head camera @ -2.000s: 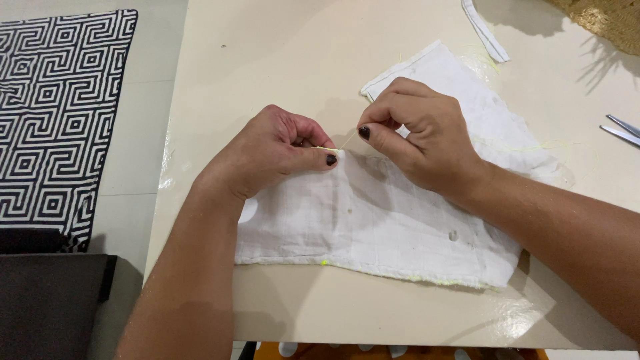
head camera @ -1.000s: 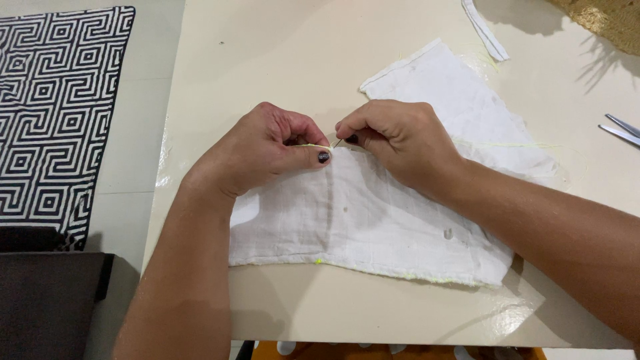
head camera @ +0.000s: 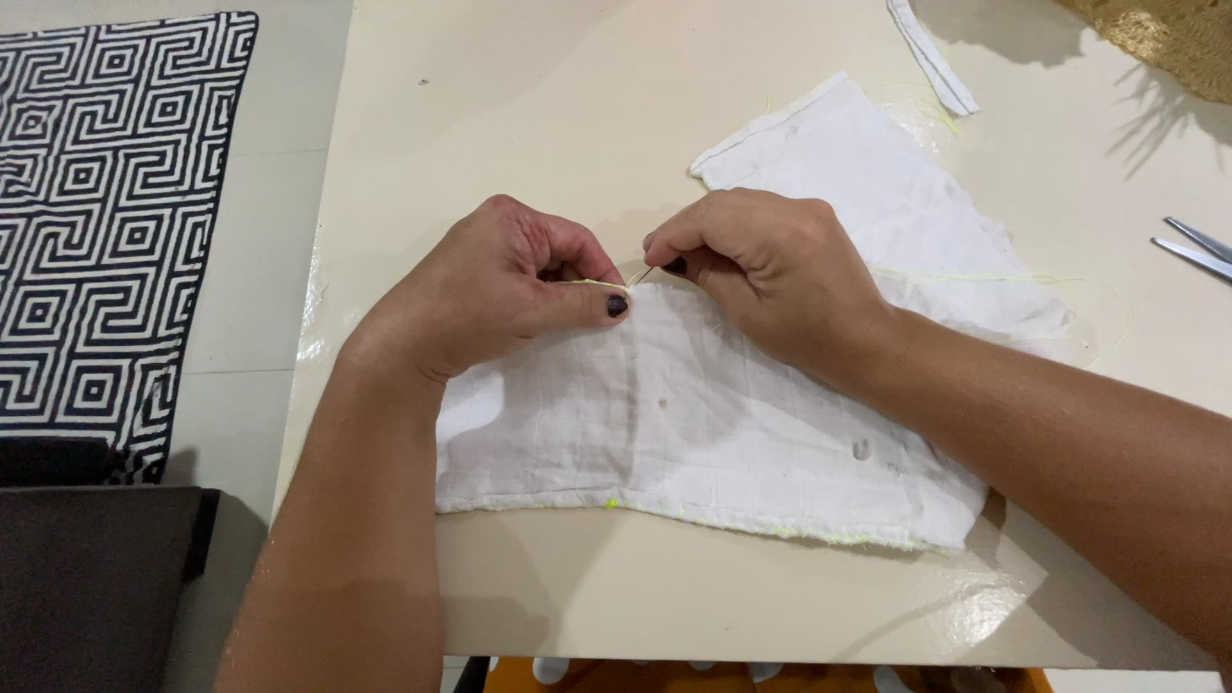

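White cloth [head camera: 770,433] lies across the table, its near edge stitched with yellow-green thread. My left hand [head camera: 510,289] pinches the cloth's upper edge between thumb and fingers. Just to the right, my right hand [head camera: 770,269] holds a thin sewing needle [head camera: 647,274] at that same edge, close to the left thumb. Pale yellow thread [head camera: 597,282] runs along the edge at the left fingertips. More thread [head camera: 1001,277] trails over the cloth beyond my right wrist. The needle's far end is hidden by the right fingers.
Scissor blades [head camera: 1198,252] show at the right edge of the cream table [head camera: 520,597]. A narrow white fabric strip [head camera: 932,58] and gold lacy material [head camera: 1174,38] are at the upper right. A black-and-white patterned mat [head camera: 106,212] and a dark piece of furniture [head camera: 87,587] are at left.
My right hand was higher two seconds ago, with thread drawn between it and the cloth; it came down to the edge. The left hand keeps its pinch.
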